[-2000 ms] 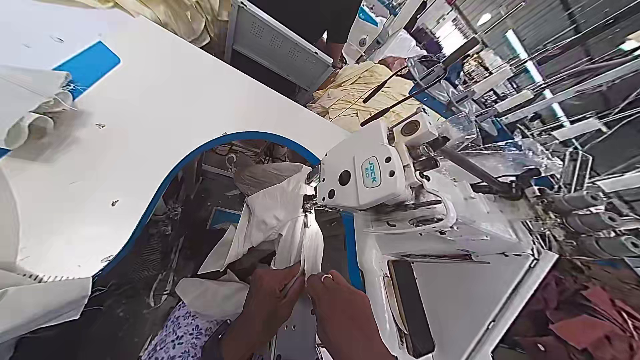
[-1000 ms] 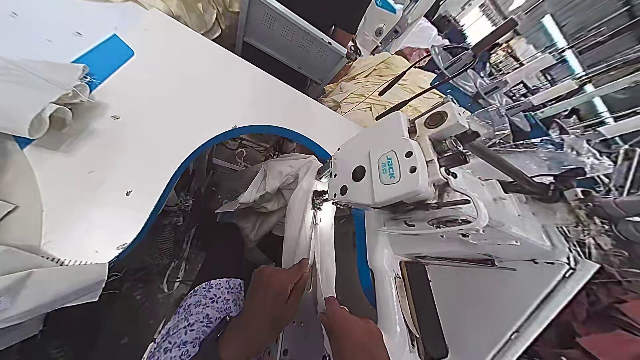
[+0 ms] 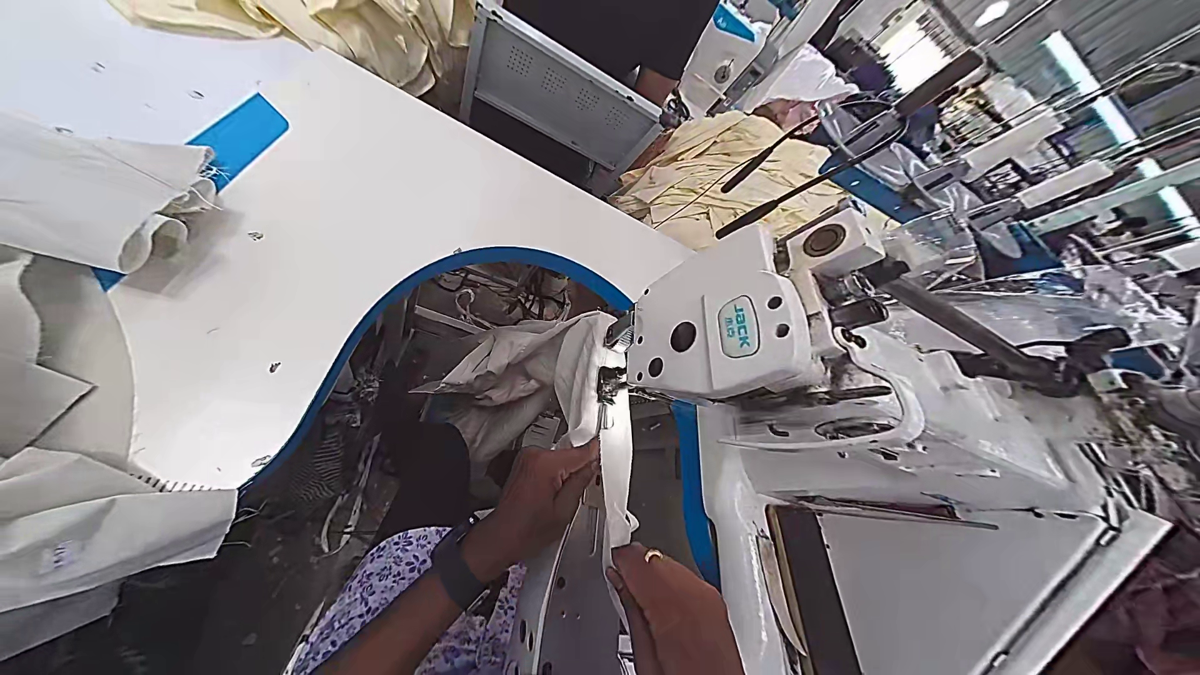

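Observation:
A white Jack industrial sewing machine (image 3: 722,328) stands at the centre, its needle area lit. White fabric (image 3: 614,469) runs from under the presser foot toward me, and more of it hangs bunched to the left of the needle. My left hand (image 3: 539,506), with a dark band on the wrist, pinches the fabric's left edge just below the foot. Lower down and to the right, my right hand (image 3: 670,609), with a ring on one finger, grips the near end of the strip. Both hands lie over the machine's narrow metal arm (image 3: 572,600).
A white table (image 3: 422,178) with a blue-edged curved cut-out borders the machine. White fabric pieces (image 3: 94,197) lie on its left side. Cream cloth (image 3: 731,169) is heaped behind the machine, beside a grey metal box (image 3: 562,84). Thin dark rods stick out above the machine head.
The fabric held in my hands has shifted at the needle, and its near end now shows by my right hand. My left hand has turned and sits closer to the foot.

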